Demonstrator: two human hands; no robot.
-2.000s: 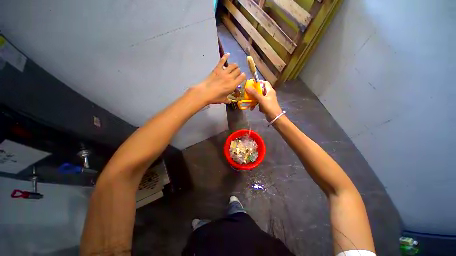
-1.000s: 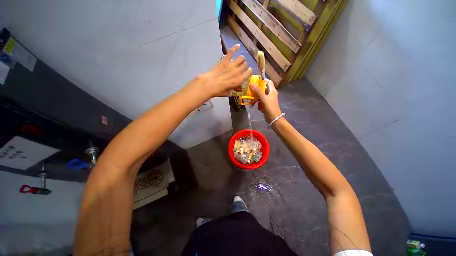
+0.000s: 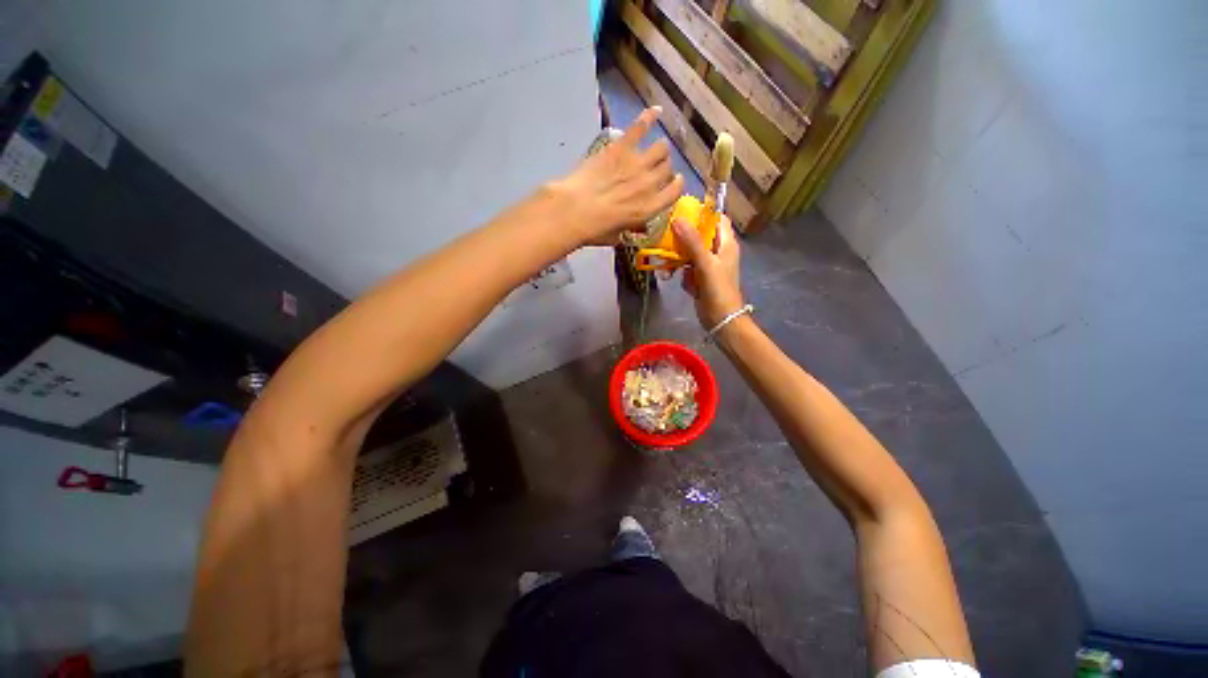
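My left hand (image 3: 616,192) is around a clear greenish-yellow cup (image 3: 645,236), mostly hidden by the fingers, with the index finger pointing out. My right hand (image 3: 711,269) grips an orange-yellow lid or sleeve (image 3: 688,228) beside the cup. A pale stick-like piece (image 3: 722,159) projects up from the right hand. Both hands are above and a little beyond a round red bucket (image 3: 617,397) on the floor. The bucket holds pale mixed waste. A thin line of liquid seems to fall from the cup toward the bucket's far left edge.
A black dispenser (image 3: 172,252) stands at left with a red-handled tap (image 3: 117,480), a blue-handled tap (image 3: 252,382) and a pale slotted drip tray (image 3: 404,474). Wooden pallets (image 3: 722,80) lean at the back. White walls flank the dark wet floor (image 3: 821,397). My feet are below the bucket.
Both hands, with the cup and orange piece, have shifted slightly right and up in the picture. The falling liquid now lies further left over the bucket. The view has shifted slightly.
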